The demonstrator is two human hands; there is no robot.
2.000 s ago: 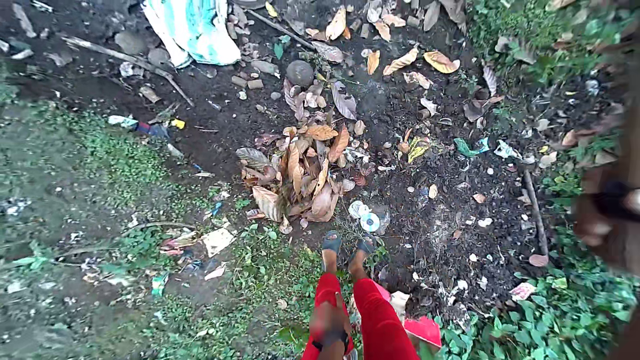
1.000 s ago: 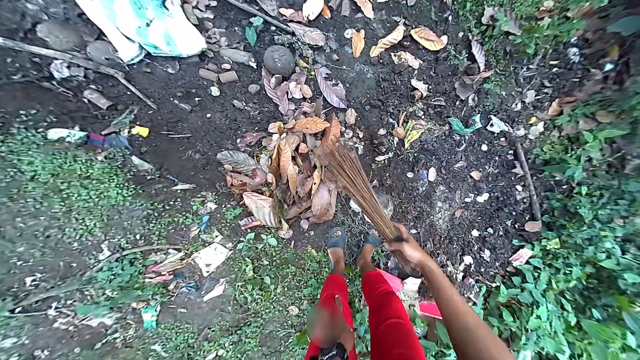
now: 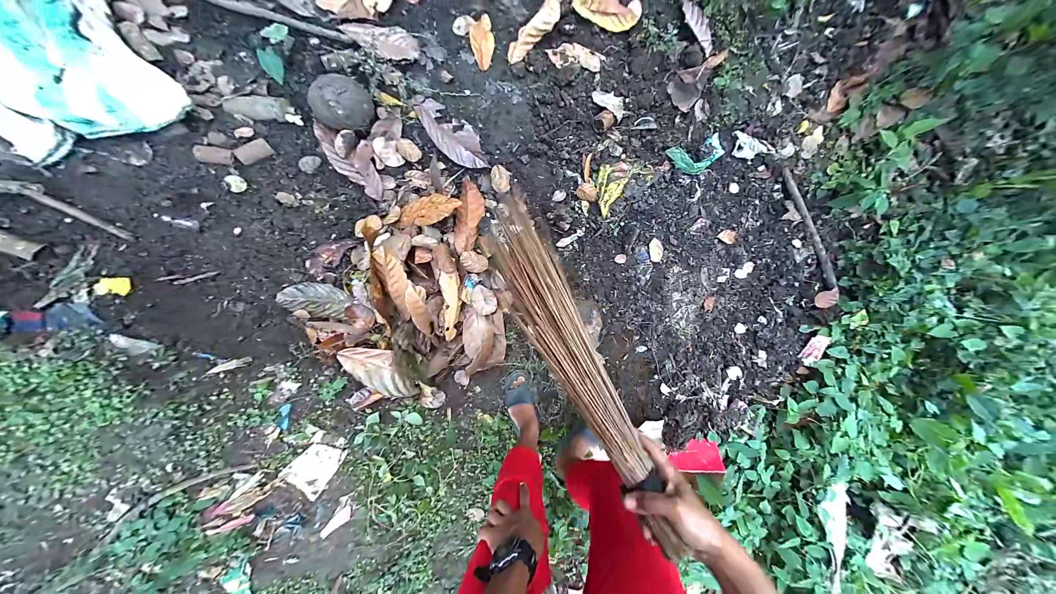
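My right hand (image 3: 672, 503) grips the bound handle end of a stick broom (image 3: 569, 338), whose bristles point up and left. The bristle tips reach the right side of a pile of dry brown leaves (image 3: 421, 289) on dark soil. My left hand (image 3: 511, 528), with a black watch at the wrist, rests on my left thigh in red trousers (image 3: 520, 478); its fingers look spread, and I see nothing in it. A sandalled foot (image 3: 520, 396) stands just below the pile, while the broom partly covers the other foot.
A white and turquoise sack (image 3: 91, 74) lies at the upper left, near a round stone (image 3: 340, 101) and brick pieces (image 3: 235, 153). Sticks lie at the left and a stick (image 3: 810, 227) at the right. Green plants (image 3: 940, 396) border the right side. Paper scraps (image 3: 313, 470) litter the lower left.
Two seconds ago the broom was not in front of me; one second ago it was over the pile's right side. Its bristles now lie slightly further right of the pile's middle, still in my right hand.
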